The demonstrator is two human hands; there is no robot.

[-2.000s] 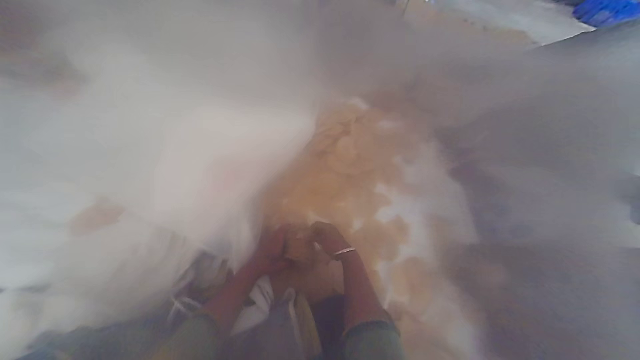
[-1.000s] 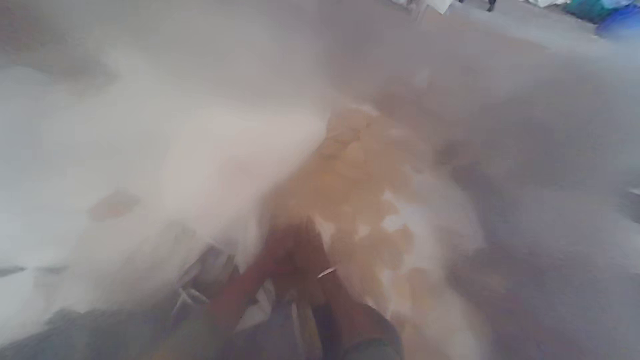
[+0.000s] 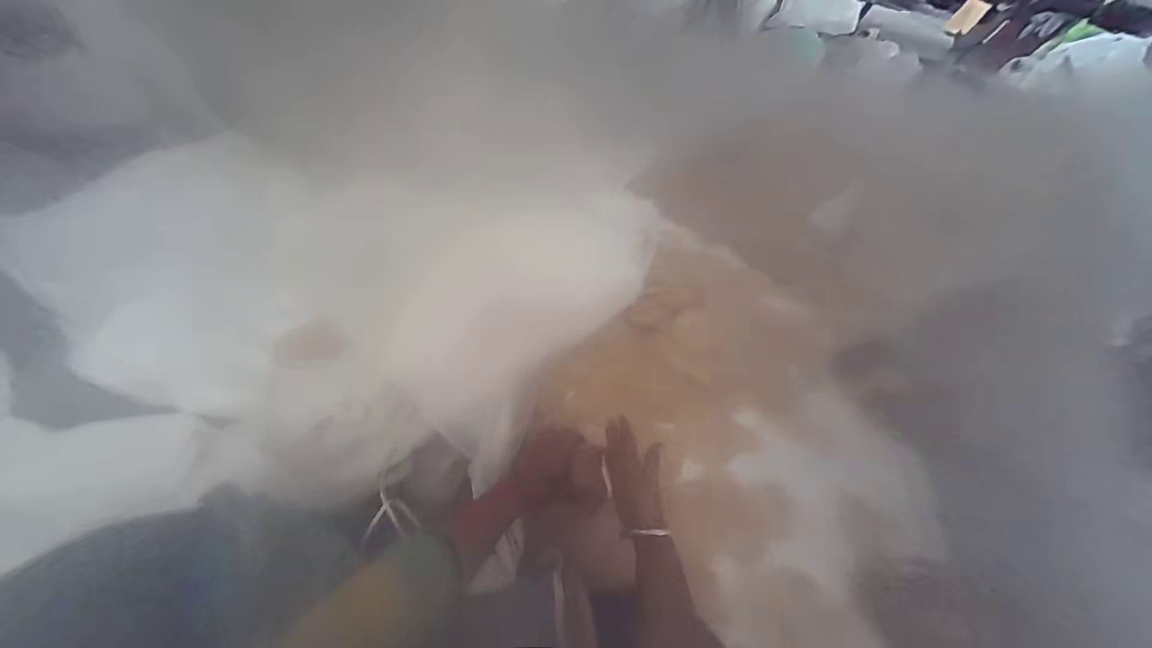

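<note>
The view is hazy and blurred. My right hand (image 3: 636,472), with a thin light bangle at the wrist, is held up with its fingers apart and nothing visible in it. Close to its left, my left hand (image 3: 558,459) is bent and blurred; whether it holds anything cannot be told. Both are at the near end of a pile of flat, round, orange-brown pieces (image 3: 688,342) on a whitish surface. What the pieces are is not clear. A large white sack or sheet (image 3: 468,297) bulges just left of the pile.
More white sacks or sheets (image 3: 99,468) lie at the left. Pale string ends (image 3: 389,513) stick out left of my left hand. Several light bags and mixed items (image 3: 814,13) lie at the far top right. Grey floor extends on the right.
My hands were close together one second ago; now my right hand is apart from the left with its fingers raised. The view has shifted, showing more items at the top right.
</note>
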